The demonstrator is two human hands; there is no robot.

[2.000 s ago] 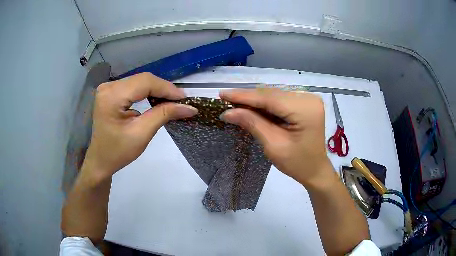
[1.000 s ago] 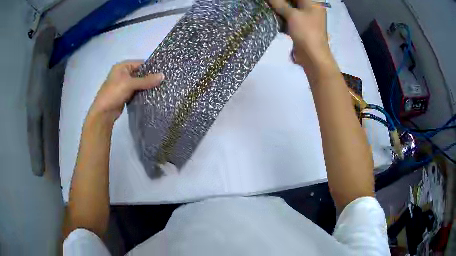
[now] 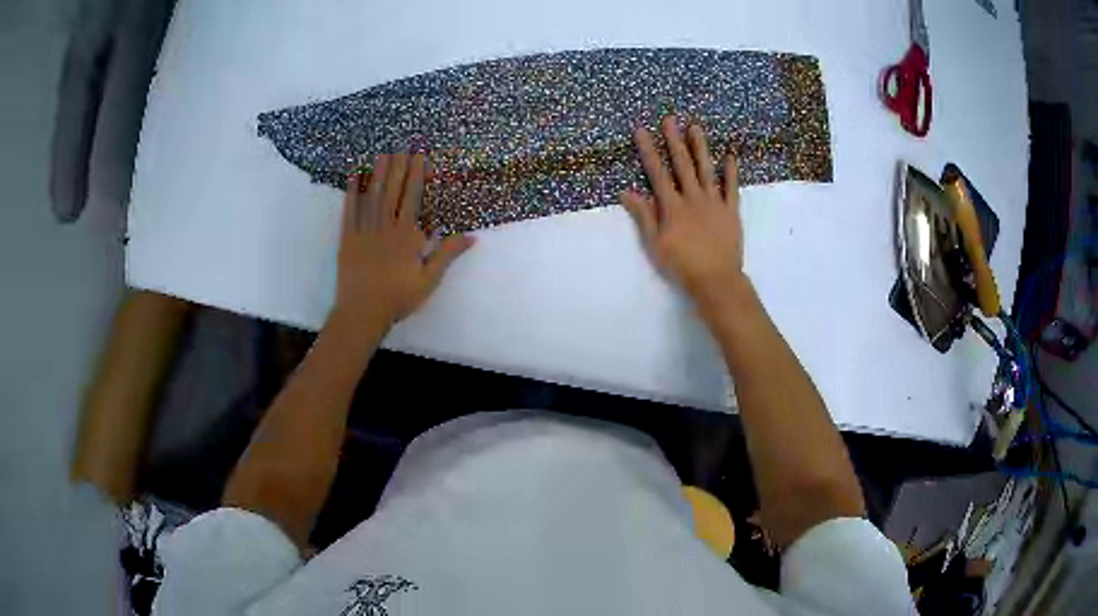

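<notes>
A speckled grey sleeve [image 3: 542, 108] lies flat across the white table, its narrow end at the left and its wide straight end at the right. A gold-brown seam strip [image 3: 542, 159] runs lengthwise along it, and a gold-brown band [image 3: 804, 118] shows at the wide end. My left hand [image 3: 391, 247] lies flat with spread fingers on the sleeve's near edge, left of its middle. My right hand [image 3: 692, 217] lies flat with spread fingers on the sleeve nearer the wide end. Neither hand grips the cloth.
A steam iron [image 3: 930, 247] with a wooden handle rests on a dark pad at the right, its hoses running off right. Red-handled scissors [image 3: 909, 90] lie at the far right. The white table's [image 3: 542, 313] near edge curves before me. A cardboard roll [image 3: 127, 391] stands below at left.
The sleeve was held up at its end, then swung slantwise between both hands, and now lies flat crosswise on the table. Both hands have let go of it and opened. The view has tilted down.
</notes>
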